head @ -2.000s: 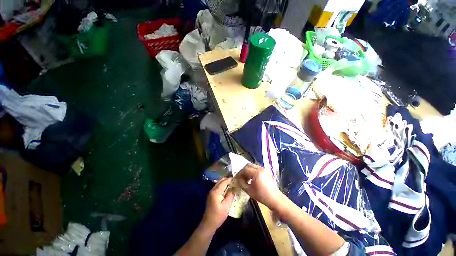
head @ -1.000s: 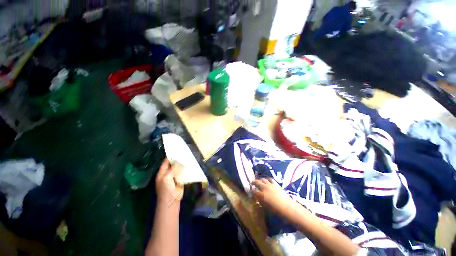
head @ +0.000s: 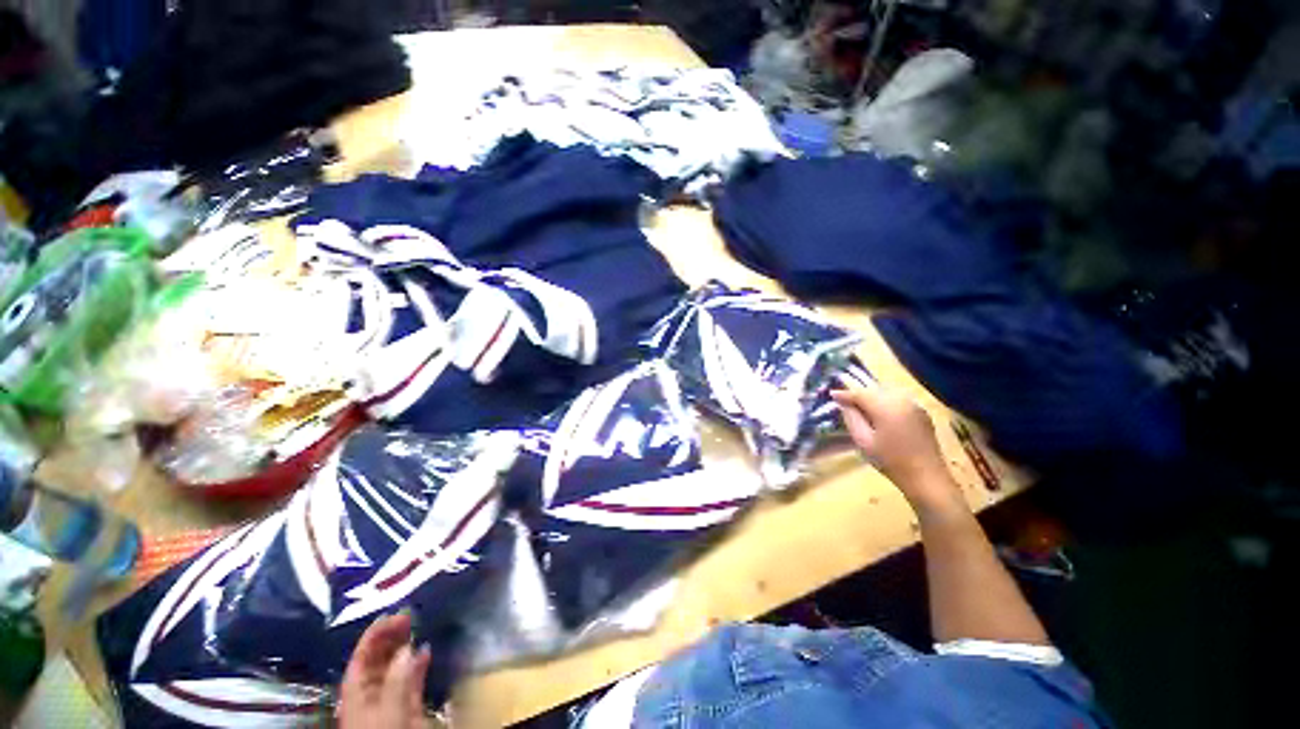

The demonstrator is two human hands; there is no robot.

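Observation:
Navy garments with white, red-lined bands lie in shiny clear bags (head: 414, 534) along the table's near side. Another bagged garment (head: 741, 356) lies at the right end of this row. My right hand (head: 881, 427) is at that bag's right edge, fingertips touching the plastic; whether they grip it is unclear. My left hand (head: 385, 681) is at the bottom edge of the picture, partly cut off, fingers raised and apart, beside the near side of the bags. It holds nothing that I can see.
Loose striped trim (head: 471, 321) lies on unbagged navy cloth (head: 556, 228) behind the bags. More navy cloth (head: 855, 235) hangs over the table's right side. A slim reddish tool (head: 977, 453) lies at the right front edge. A red-rimmed container (head: 271, 477) and green basket (head: 71, 285) are left.
The view has swung right along the table. My left hand has let go of the pale sheet. My right hand has moved to the row's right end.

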